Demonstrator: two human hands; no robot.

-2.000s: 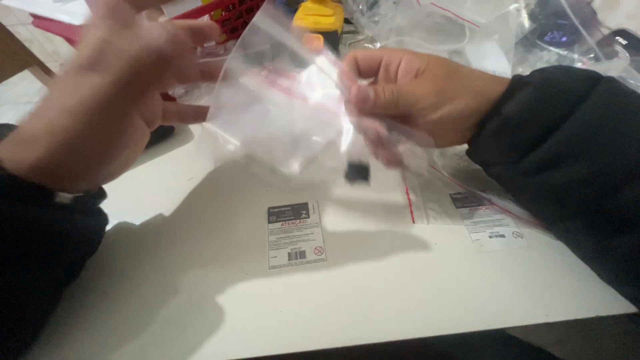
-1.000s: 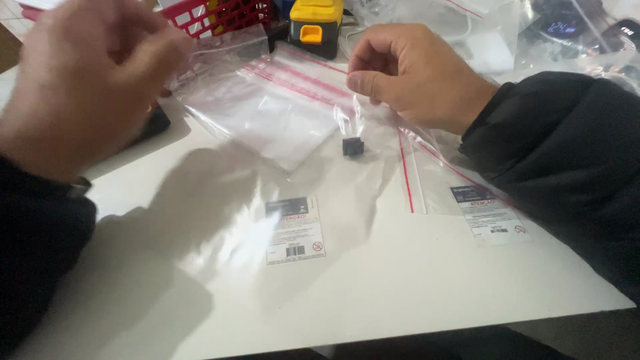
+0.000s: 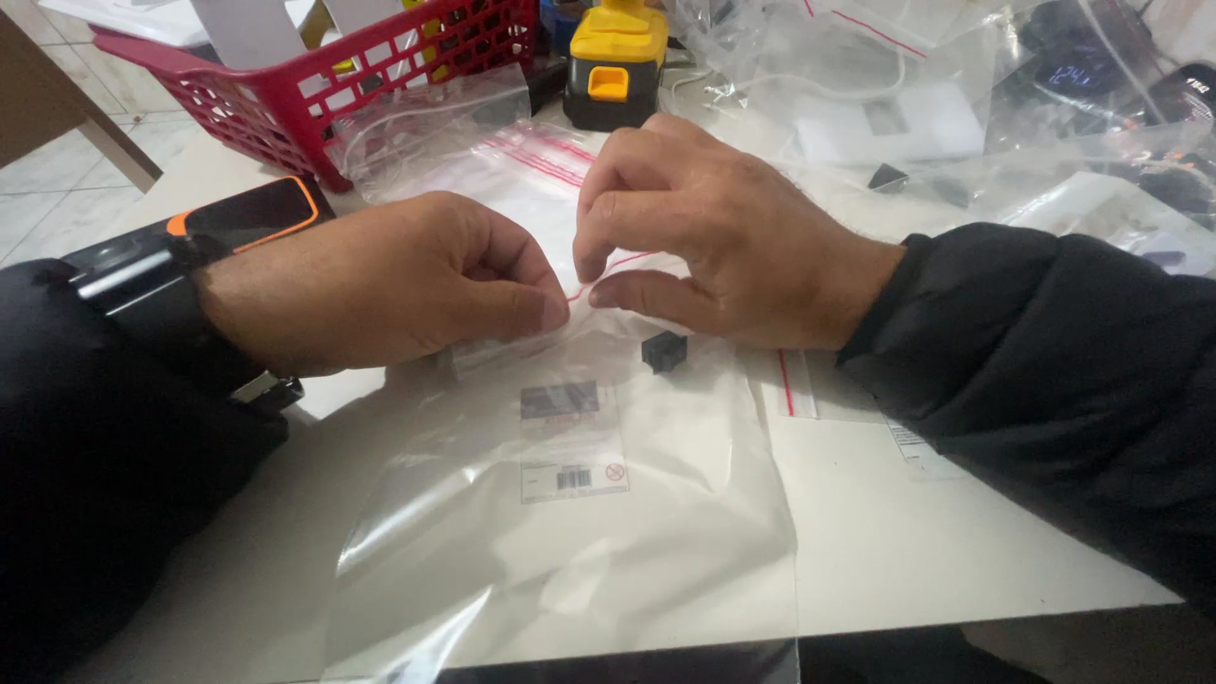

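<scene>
A clear plastic zip bag (image 3: 608, 570) lies flat toward the table's front edge, its red-lined seal at the top between my hands. My left hand (image 3: 408, 285) pinches the seal edge from the left. Just to its right, my right hand (image 3: 712, 228) pinches the same seal between thumb and curled fingers. A small black plastic block (image 3: 663, 352) shows through the film below my right hand. Below my hands, a printed label (image 3: 574, 442) with a barcode shows through the bag. Other clear bags with red seals (image 3: 541, 157) lie behind my hands.
A red plastic basket (image 3: 323, 95) stands at the back left, beside a yellow and black battery-like tool part (image 3: 616, 71). A black device with an orange edge (image 3: 252, 211) lies behind my left wrist. More clear bags (image 3: 883, 114) are heaped at the back right. Another bag's seal (image 3: 787, 385) lies under my right forearm.
My left hand has come down and right from its raised place to the bag's seal beside my right hand. The bag now lies spread toward the front edge, over the label.
</scene>
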